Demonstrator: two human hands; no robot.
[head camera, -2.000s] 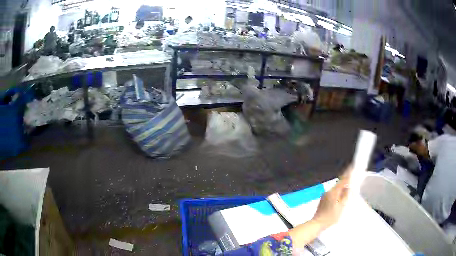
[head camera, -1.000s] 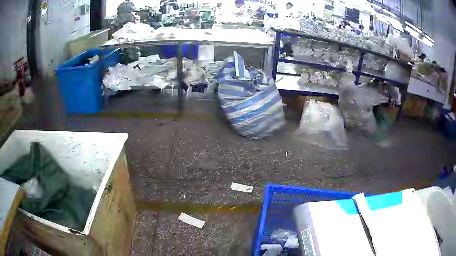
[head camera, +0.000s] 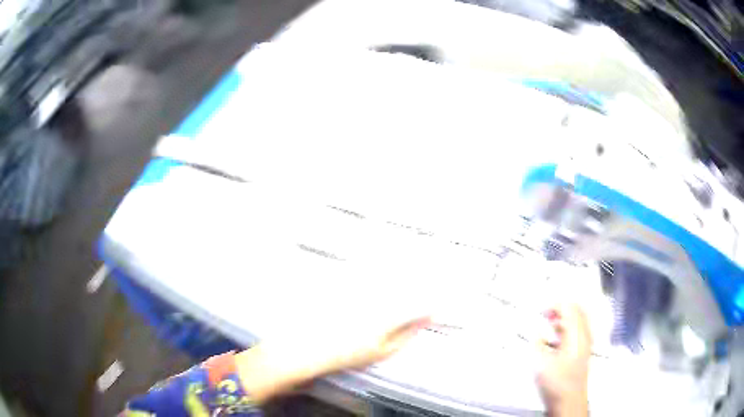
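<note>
The white machine table (head camera: 245, 236) fills the middle of the view, overexposed and blurred. My left hand (head camera: 367, 346) reaches in from the lower left in a patterned blue sleeve, low over the table near its front edge. My right hand (head camera: 564, 354) is to its right, fingers bent, below the sewing machine head. Thin dark lines near both hands may be the outline of a pale strip or of the bed cover; I cannot tell. The sewing machine (head camera: 653, 224) stands at the right, white with a blue stripe. Its needle area is blurred.
A pale strip (head camera: 173, 147) lies over the blue-taped left end of the table. A blue crate (head camera: 159, 313) is below the front left edge. Small pale scraps (head camera: 110, 374) lie on the dark floor. A striped cloth (head camera: 630, 305) hangs under the machine arm.
The view has swung right and down from the workshop floor to the machine table. Both hands are now in view over it; a second ago neither was. The upright white strip seen earlier is no longer discernible.
</note>
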